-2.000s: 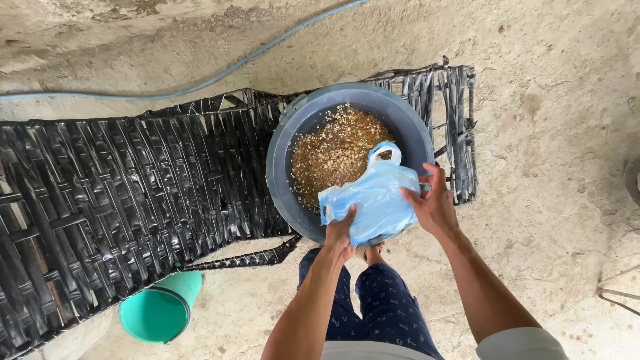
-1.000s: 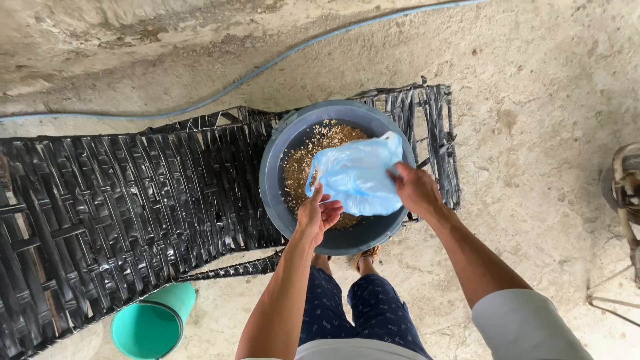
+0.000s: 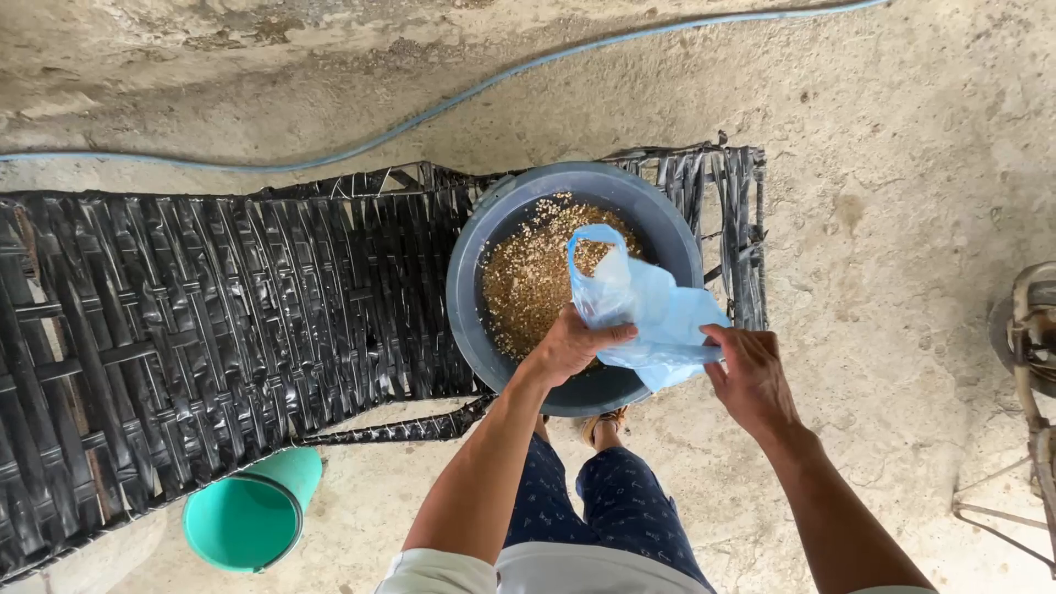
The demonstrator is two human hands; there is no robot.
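A thin blue plastic bag [image 3: 660,309] with a loop handle is stretched between my hands above a grey plastic basin [image 3: 577,404]. My left hand [image 3: 573,342] grips the bag near its handle end, thumb on top, over the basin's near part. My right hand [image 3: 747,371] pinches the bag's other end between thumb and fingers, just beyond the basin's right rim. Inside the basin lies a mix of grain [image 3: 528,280], brown with pale bits, partly hidden by the bag and my left hand.
The basin rests on a lounger woven from black strips [image 3: 247,322]. A green bucket [image 3: 243,520] stands below the lounger's near edge. A blue hose [image 3: 462,97] runs along the concrete floor behind. At the far right is a metal-framed object [image 3: 1031,346]. My feet are beside the basin.
The bag has shifted from over the basin's middle towards its right rim and now spreads between my hands. My right hand has moved nearer to me. The handle loop now stands up.
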